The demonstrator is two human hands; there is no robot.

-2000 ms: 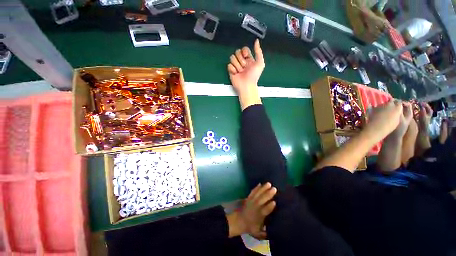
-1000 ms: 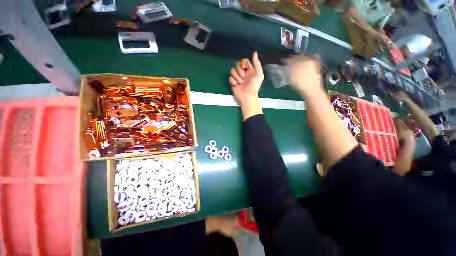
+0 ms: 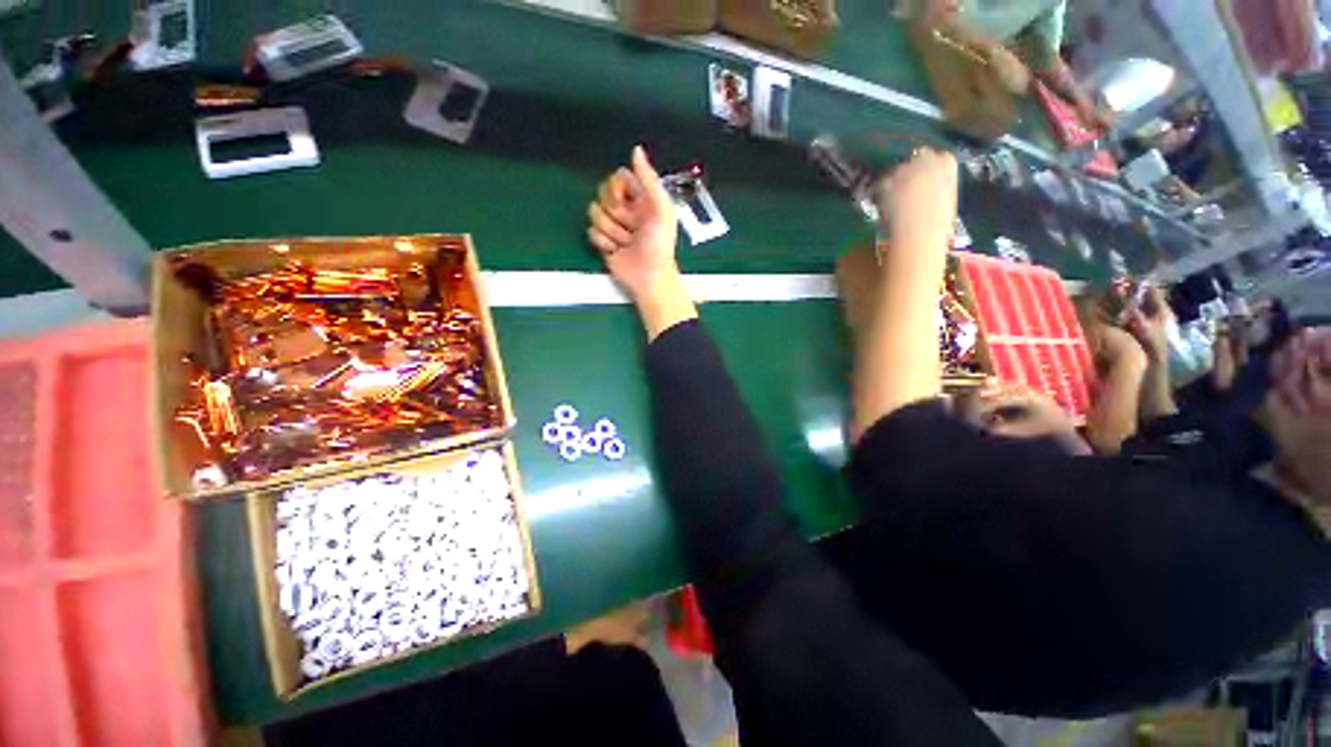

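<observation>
My right hand [image 3: 637, 231] is over the belt just past the white strip, thumb up and fingers loosely curled, with nothing seen in it. A pale frame [image 3: 704, 219] lies on the belt to its right. My left hand [image 3: 613, 628] shows only as a patch of skin below the bench edge; its fingers are hidden. Several white rings [image 3: 569, 434] lie loose on the green bench. The copper-parts box [image 3: 494, 365] holds shiny orange pieces. The ring box [image 3: 529, 562], nearer me, is heaped with white rings.
The pink tray [image 3: 124, 547] is at the left, beside a slanting post [image 3: 66, 183]. The dark belt [image 3: 358, 183] carries scattered frames. At the right, another person's bare arm [image 3: 902, 307] reaches over the belt, by a second pink tray [image 3: 1022, 321].
The view has shifted, so the boxes and rings appear further left. The pale frame now shows beside my right hand. My left hand has moved off my right sleeve and dropped below the bench edge.
</observation>
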